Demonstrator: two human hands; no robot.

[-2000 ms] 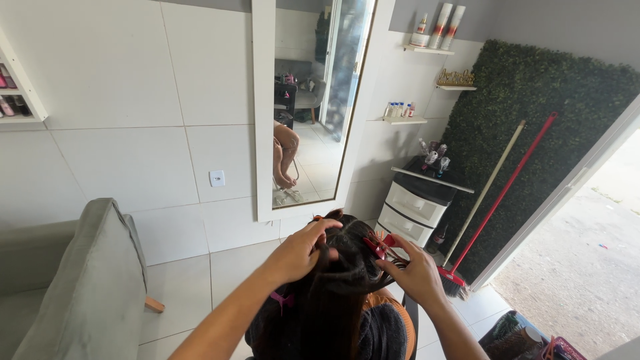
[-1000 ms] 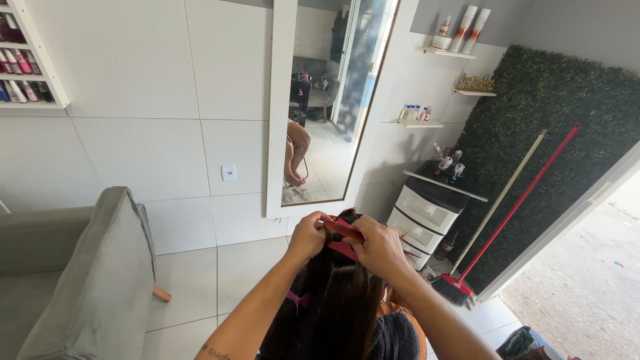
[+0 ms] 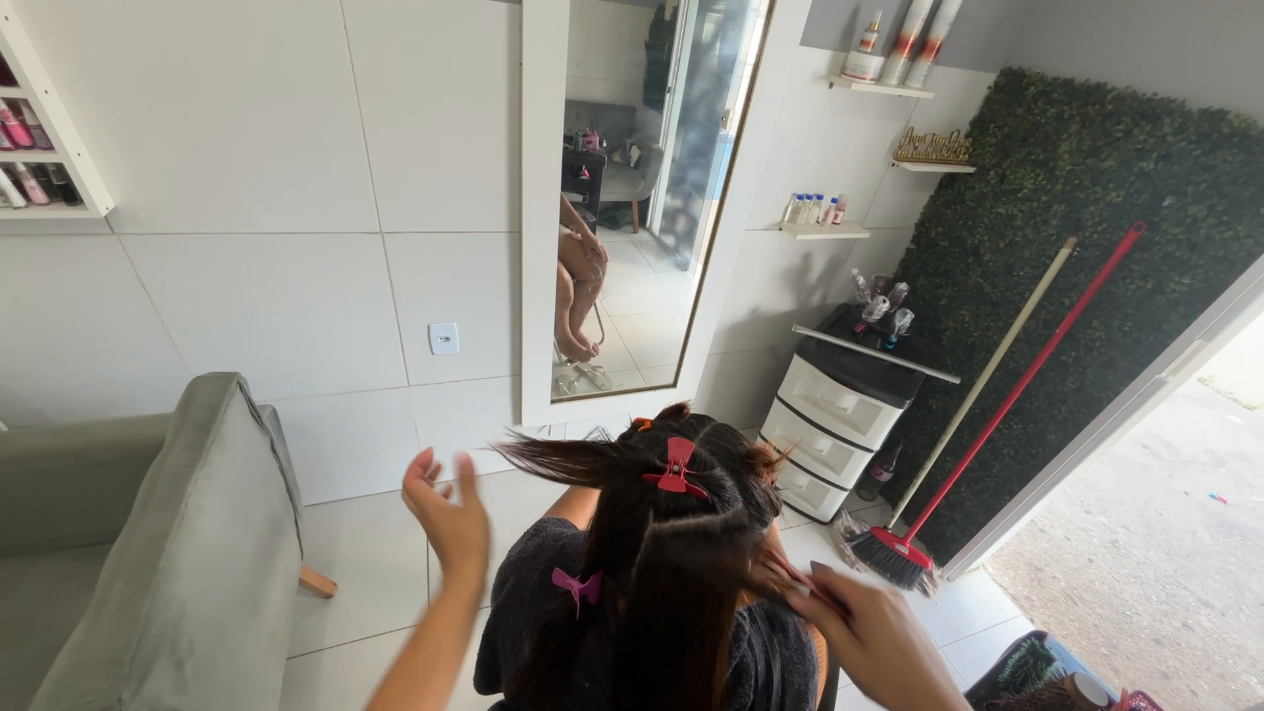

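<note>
A seated person's dark hair (image 3: 681, 592) is parted into sections, seen from behind and above. A red hair clip (image 3: 676, 468) sits on the crown, a pink hair clip (image 3: 576, 590) lower on the left, and a small orange clip (image 3: 643, 425) near the front. My left hand (image 3: 449, 509) is raised left of the head, fingers apart, with nothing in it; a loose strand flares out near it. At the right side of the head, my right hand (image 3: 844, 617) grips a lock of hair; whether it also holds a tool is unclear. A dark towel-like cloth (image 3: 528, 612) covers the person's shoulders.
A grey armchair (image 3: 188, 553) stands at left, a wall mirror (image 3: 632, 227) ahead. A drawer unit (image 3: 839, 395), a red broom (image 3: 1022, 385) and another pole lean or stand at right. A brush (image 3: 1037, 691) lies among items at the lower right. Shelves hold bottles.
Both hands were together at the crown one second ago; they have moved apart, my left to the left and my right to the lower right. The red clip now sits in the hair, released.
</note>
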